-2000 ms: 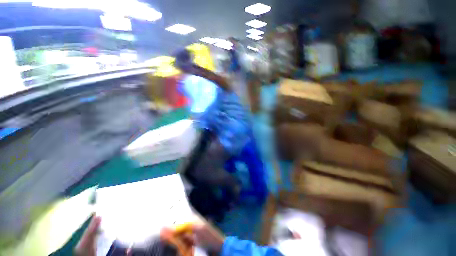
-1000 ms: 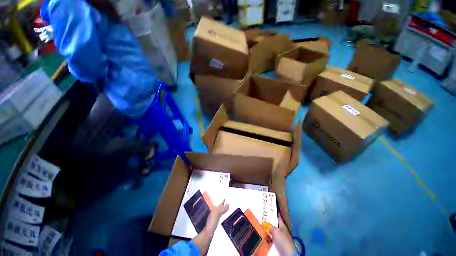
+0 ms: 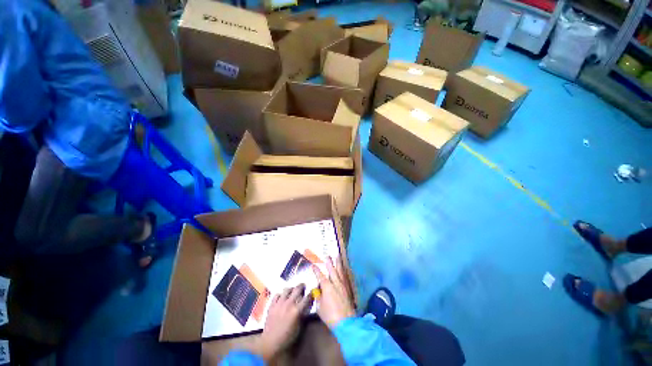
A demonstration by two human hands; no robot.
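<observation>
An open brown shipping carton stands in front of me, its far wall raised. White retail boxes with dark device pictures and orange wedges lie flat side by side inside it. My left hand rests on the boxes near the carton's near side, fingers spread. My right hand lies flat on the right box beside the carton's right wall, with an orange-yellow item at its fingers. Both hands press on the box tops; neither is closed around a box.
Open cartons stand just beyond. Closed labelled cartons stand on the blue floor to the right. A person in a blue smock sits on a blue stool at left. Another person's slippered feet are at right.
The right retail box has gone down into the carton beside the other one. My hands have moved onto the box tops. The view has shifted right.
</observation>
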